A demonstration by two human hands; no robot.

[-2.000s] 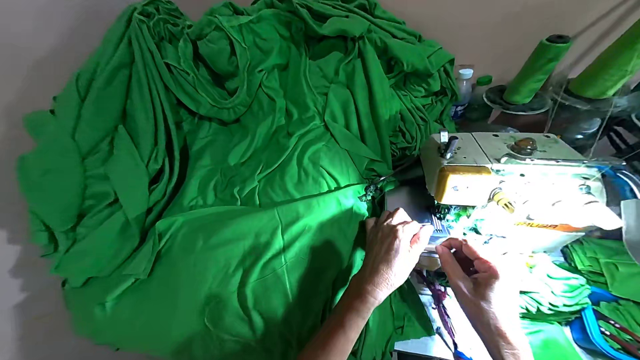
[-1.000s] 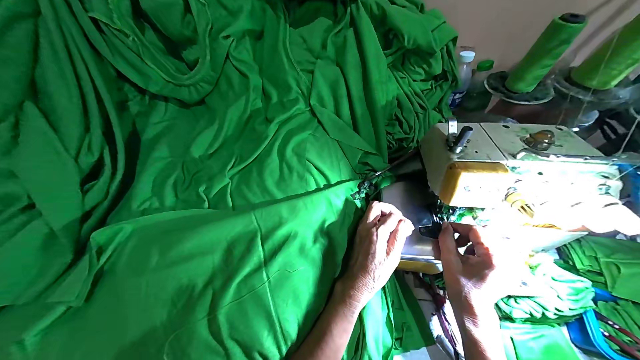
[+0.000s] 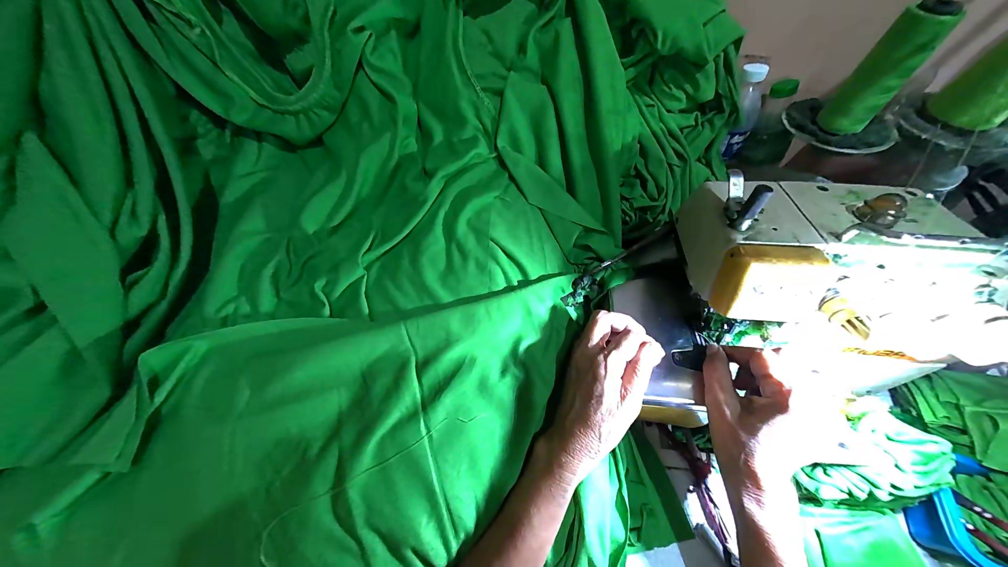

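A large heap of green knit fabric (image 3: 339,394) lies to the left of an industrial sewing machine (image 3: 835,236). My left hand (image 3: 606,378) rests at the fabric's right edge beside the metal machine bed, its fingers curled; whether they grip anything is unclear. Close to the needle area, my right hand (image 3: 748,386) has its thumb and fingertips at a small dark part (image 3: 691,358) over the bed; its hold on that part is partly hidden. A metal rod with a dark fitting (image 3: 581,290) touches the fabric above my left hand. Strong lamp glare covers much of the machine's front.
Green thread cones (image 3: 890,71) stand behind the machine, near a white-capped plastic bottle (image 3: 752,102) and a green-capped bottle (image 3: 776,118). At the lower right are a bundle of green fabric (image 3: 882,457) and a blue plastic tray (image 3: 937,520) with dark-handled tools.
The view has shifted closer to the fabric and machine. My right hand has moved up to the needle area since two seconds ago. My left hand stays by the fabric's edge.
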